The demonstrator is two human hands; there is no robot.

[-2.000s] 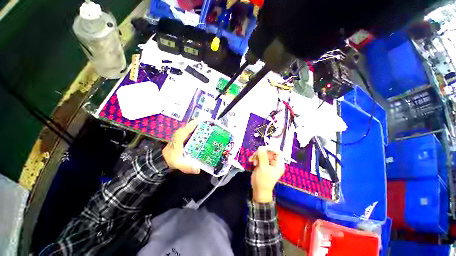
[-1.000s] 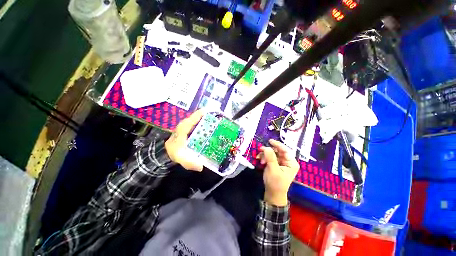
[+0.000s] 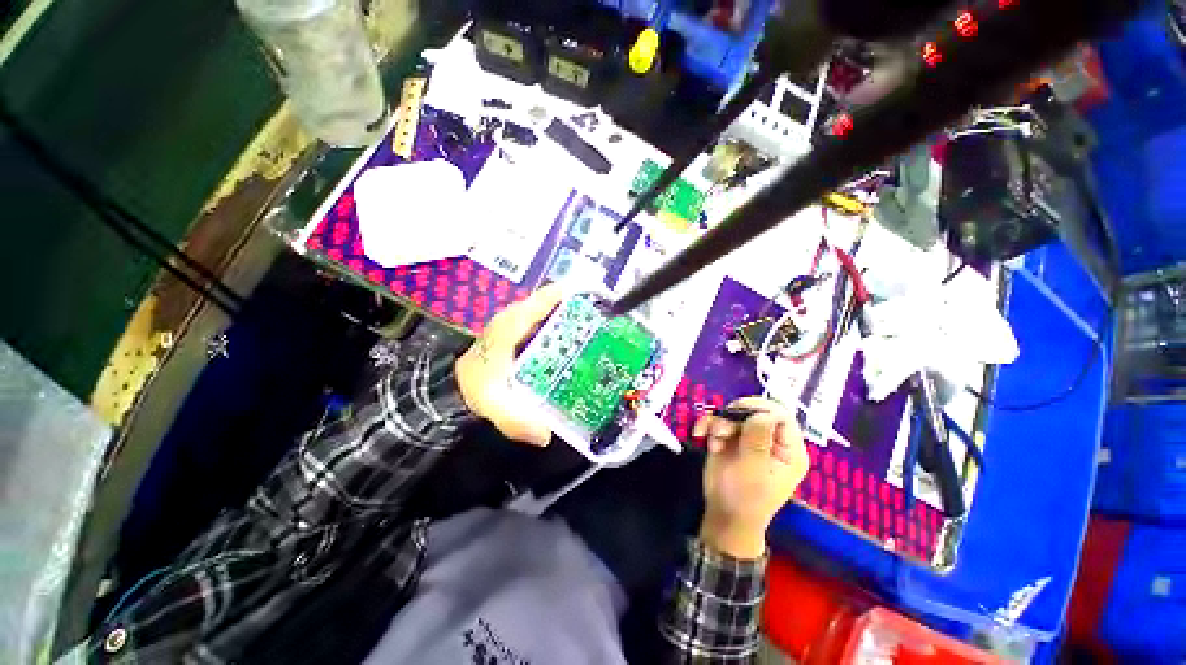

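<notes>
My left hand (image 3: 510,370) grips the white housing shell (image 3: 611,452) by its left side. A bright green circuit board (image 3: 601,370) sits in the open shell, with thin red and dark wires at its right edge. A white power cord (image 3: 572,485) runs down from the shell toward my lap. My right hand (image 3: 754,468) is just right of the shell, apart from it, with a small dark thin object (image 3: 735,413) pinched in the fingertips. The large black blurred screwdriver (image 3: 832,169) hangs above, its thin tip near the shell's top edge.
The white back cover (image 3: 414,212) lies at left on the bench. A second green board (image 3: 670,195) lies on papers behind. Red and black test leads (image 3: 845,279) and dark-handled pliers (image 3: 936,448) lie at right. A blue tote (image 3: 1041,481) stands right; a dispensing bottle (image 3: 319,72) is at upper left.
The view has shifted, so the bench sits further right and lower. My right hand's fingers have closed, and a small dark object now shows in them. My left hand still holds the shell.
</notes>
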